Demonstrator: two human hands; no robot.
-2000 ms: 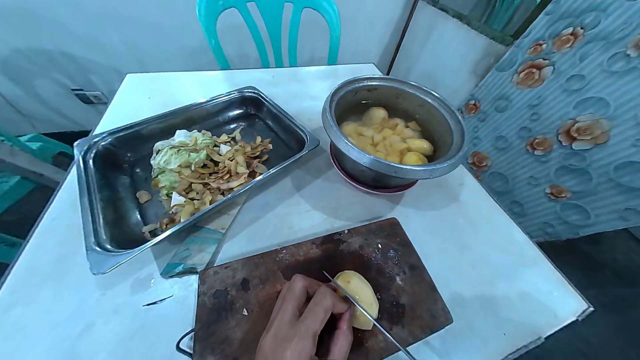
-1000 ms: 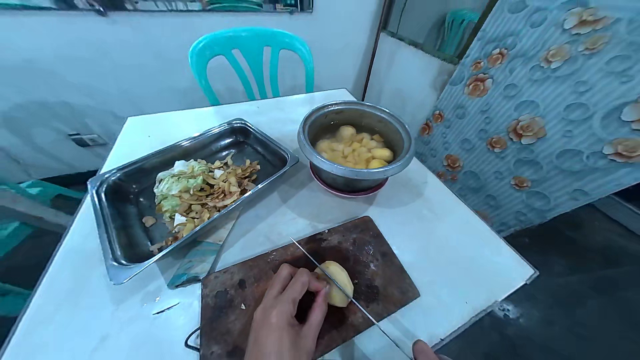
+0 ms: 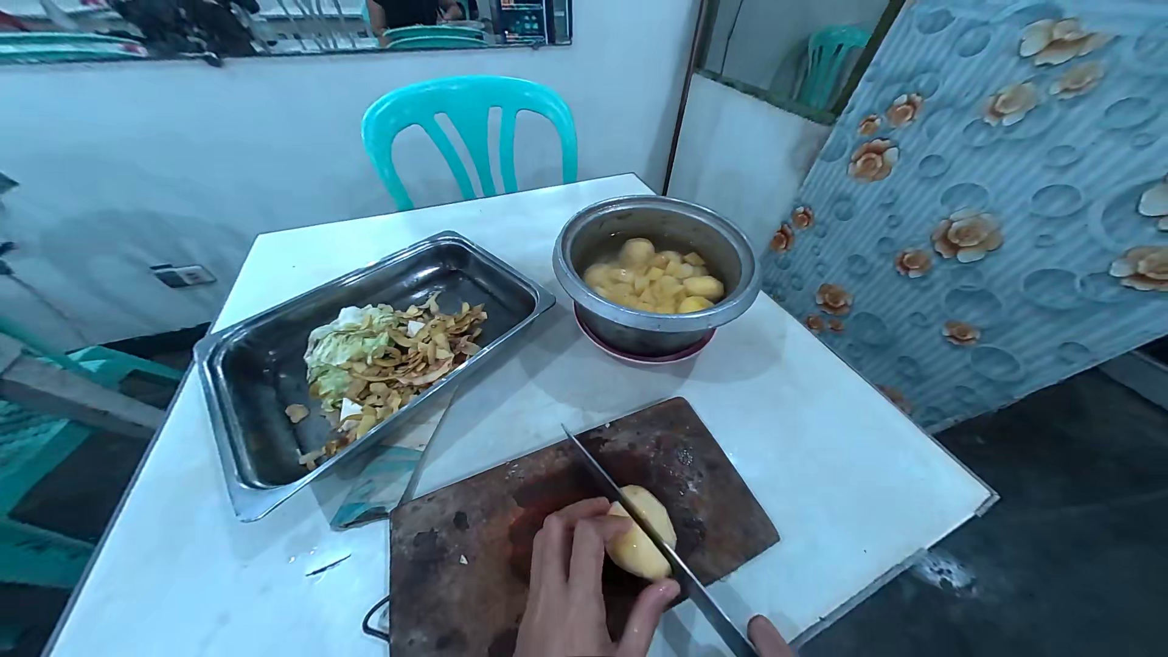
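Note:
A peeled potato (image 3: 650, 532) lies on the dark wooden cutting board (image 3: 456, 584), with the blade of a kitchen knife (image 3: 630, 508) across it. My left hand (image 3: 584, 584) steadies the potato from its left side, fingertips and thumb against it. At the bottom edge, only a finger of my right hand (image 3: 768, 636) shows, by the rear of the blade; the handle is out of frame. Beyond the board, a metal pot (image 3: 657, 318) holds peeled potatoes and cut pieces in water. A steel tray (image 3: 265, 456) contains potato peelings (image 3: 411, 360) and cabbage leaves (image 3: 351, 347).
Under the pot is a reddish plate (image 3: 643, 356). A clear sheet with a blue-green pattern (image 3: 374, 484) lies partly beneath the tray. A turquoise plastic chair (image 3: 474, 128) stands behind the white table (image 3: 821, 456). A floral curtain (image 3: 985, 210) hangs at the right.
The view has tilted upward. The knife remains at the potato, its blade lying at a different slant than before. A finger of my right hand, out of sight two seconds ago, shows at the bottom edge.

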